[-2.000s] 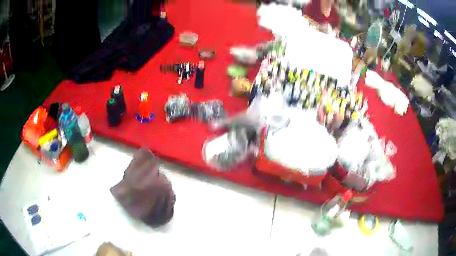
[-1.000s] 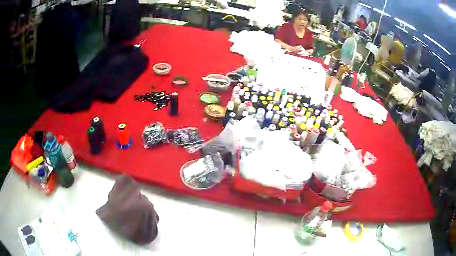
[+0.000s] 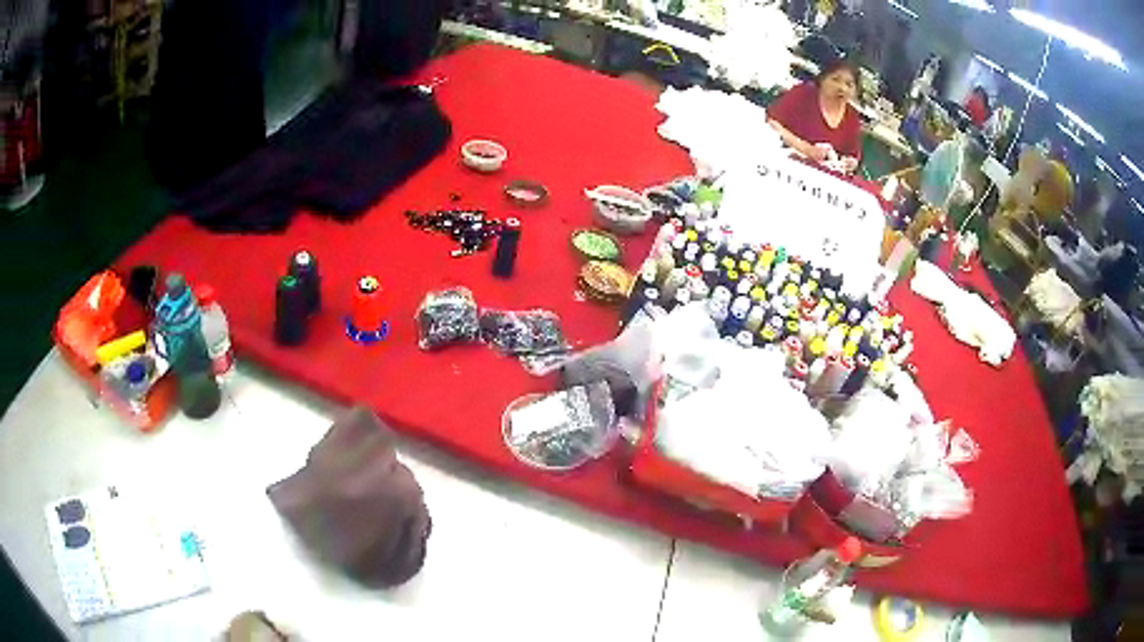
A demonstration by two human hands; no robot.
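No hand of mine shows in the head view. Nearest in front of me, a peaked dark brown cloth (image 3: 358, 502) stands on the white table (image 3: 540, 552). Spec sheets (image 3: 123, 558) with dark oval shapes and a teal clip lie at the left. A small part of a beige item (image 3: 255, 627) is cut off by the bottom edge. A red-capped bottle (image 3: 815, 583) in a clear container and a yellow tape ring (image 3: 898, 617) are at the lower right.
An orange-red basket (image 3: 153, 404) holds bottles at the left. The red cloth (image 3: 552, 126) bears dark garments (image 3: 333, 157), thread cones (image 3: 772, 301), an orange cone (image 3: 366, 307), small bowls, and bagged trims (image 3: 734, 414). A person in red (image 3: 822, 119) sits behind the table.
The view has shifted and tilted, so the table things appear moved in the picture. The beige item shows again at the bottom edge. No item has clearly been moved on the table.
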